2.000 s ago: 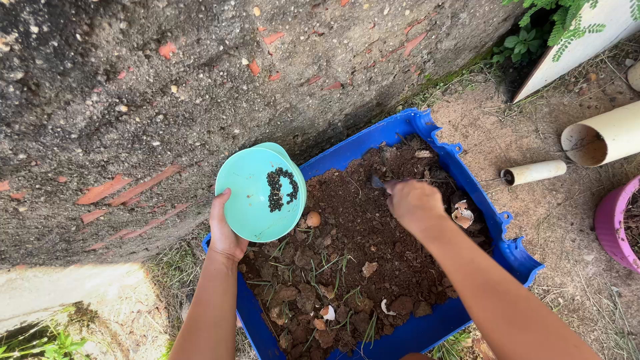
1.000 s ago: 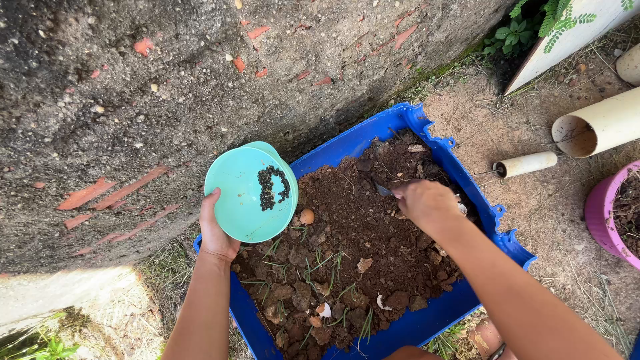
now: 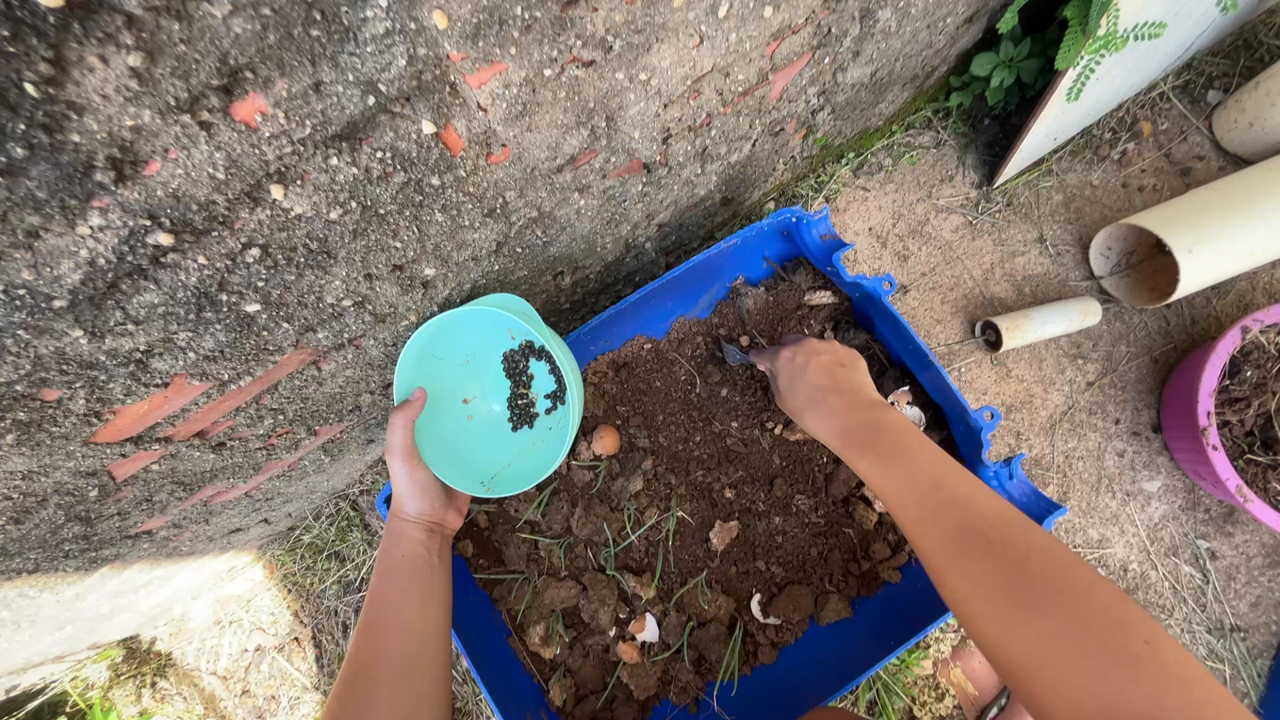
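Note:
My left hand (image 3: 422,475) grips the rim of a turquoise plastic bowl (image 3: 470,400), tilted over the left corner of a blue plastic crate (image 3: 665,300). Small dark seeds (image 3: 525,385) lie in a curved cluster on the bowl's inner side. My right hand (image 3: 815,380) is closed around a small tool, mostly hidden, whose grey metal tip (image 3: 736,353) touches the brown soil (image 3: 690,410) near the crate's far end. Eggshell pieces (image 3: 645,628), clods and green blades of grass (image 3: 630,540) lie on the soil.
A rough concrete wall (image 3: 300,220) rises along the crate's far left side. To the right are a thin pale pipe (image 3: 1045,323), a wide pipe (image 3: 1200,240) and a pink pot (image 3: 1195,430) of soil. A white board (image 3: 1110,80) and green leaves stand at the upper right.
My right hand has shifted slightly within the far end of the crate, with the tool's tip still at the soil. The bowl stays in my left hand, its seeds in much the same cluster.

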